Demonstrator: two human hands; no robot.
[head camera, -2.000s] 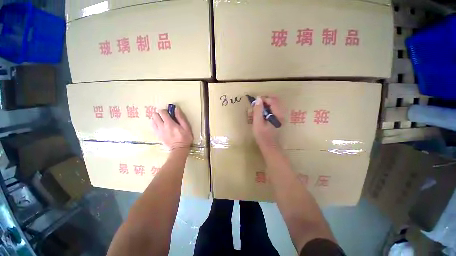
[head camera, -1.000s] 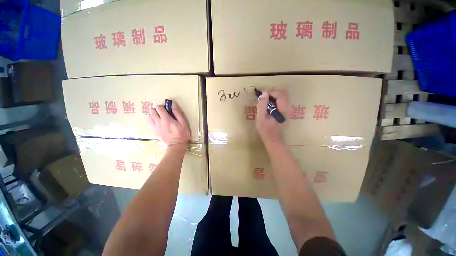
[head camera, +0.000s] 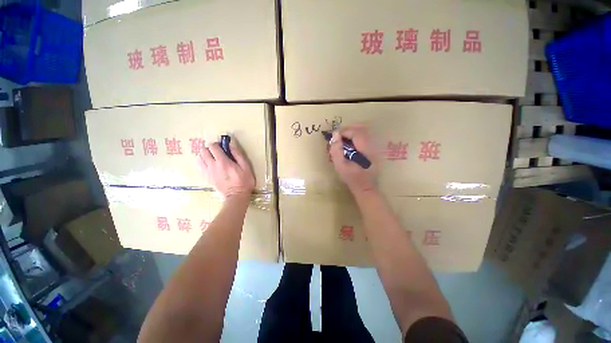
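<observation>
My right hand (head camera: 353, 155) grips a black marker pen (head camera: 356, 154), its tip at the upper left of the right front carton (head camera: 462, 124). Black handwriting (head camera: 307, 128), "8w" and part of another character, shows just above and left of the tip. My left hand (head camera: 230, 173) rests on the left front carton (head camera: 151, 120), with the short black marker cap (head camera: 226, 143) held at its fingers. Both cartons are tan with red Chinese print and shiny clear tape along their seams.
Two more cartons (head camera: 402, 74) stand behind. A slatted wooden pallet (head camera: 549, 175) shows at the right, with a blue crate (head camera: 583, 67) and a white roll (head camera: 581, 153). Another blue crate (head camera: 57, 47) is upper left. Brown boxes (head camera: 90, 238) lie at the left, others at lower right.
The marker in my right hand moved right along the carton, then back left and slightly down. More black strokes show after "8w". My left hand has barely moved.
</observation>
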